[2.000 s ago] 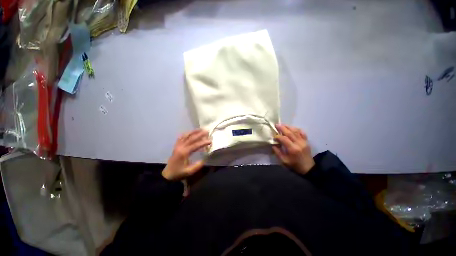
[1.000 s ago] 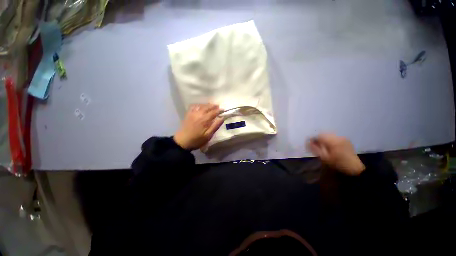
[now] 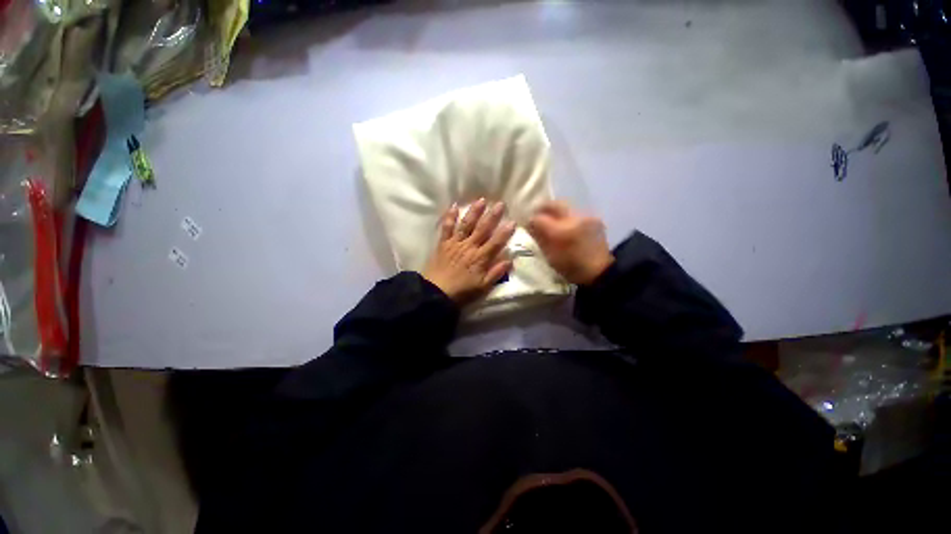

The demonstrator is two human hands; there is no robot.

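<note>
A folded cream dress [image 3: 448, 146] lies on the pale table in front of me, with its neckline end toward me. My left hand [image 3: 471, 252] lies flat on the dress near the neckline, fingers spread, and covers most of the dark neck label [image 3: 503, 277]. My right hand [image 3: 568, 240] is at the right side of the dress near the neckline. It is blurred and its fingers look curled; whether it holds anything cannot be told.
Dark scissors [image 3: 840, 160] lie at the table's right. Two small white stickers [image 3: 191, 226] and a light-blue strip [image 3: 108, 156] lie at left. Red-edged clear bags [image 3: 47, 282] hang at the left edge. Crumpled clear plastic [image 3: 850, 391] is below the table's right edge.
My right hand has come back from the right of the dress to its right side near the neckline. My left hand has moved right, from the neckline's left side onto the label.
</note>
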